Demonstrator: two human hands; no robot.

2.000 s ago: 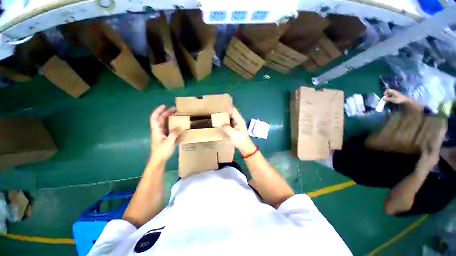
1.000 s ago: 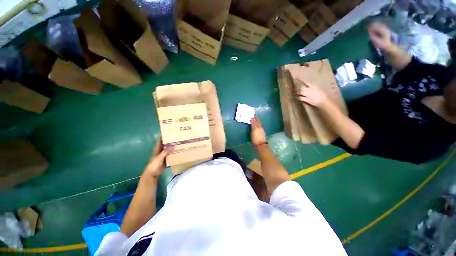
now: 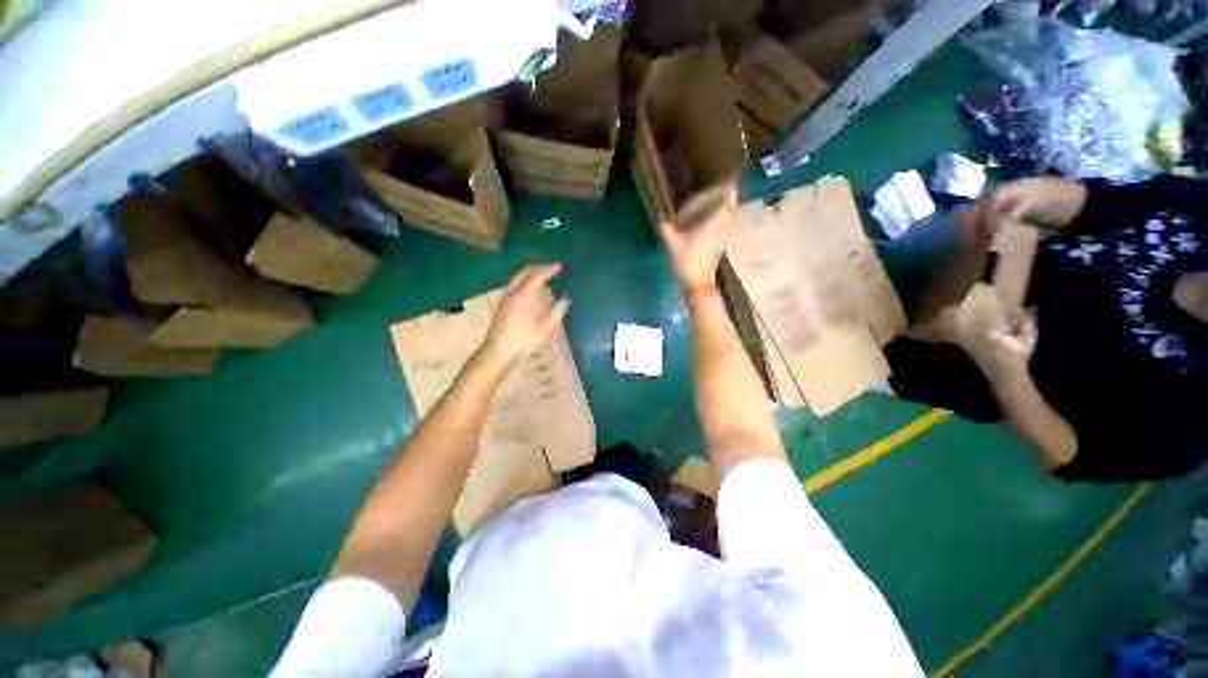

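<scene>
A flat brown carton blank (image 3: 550, 404) with tabs and faint print lies before me on the green surface. My left hand (image 3: 530, 315) is over its upper part, fingers loosely apart, holding nothing. My right hand (image 3: 702, 245) is blurred at the near edge of an upright open brown box (image 3: 689, 126), thumb and fingers spread around that edge. A small stack of white slips (image 3: 639, 350) lies right of the blank. More brown blanks (image 3: 815, 298) lie overlapping to the right, beside my right forearm.
Open boxes (image 3: 437, 186) stand in a row under the white bench edge (image 3: 252, 113) with its power strip. A grey metal leg (image 3: 868, 86) is at upper right. A person in black (image 3: 1126, 344) handles brown card at right. Clear plastic bags (image 3: 1086, 106) lie behind.
The FAN box has left the blank. My right hand has moved from beside the white slips up to the box row. My left hand has moved up and right, over the blank.
</scene>
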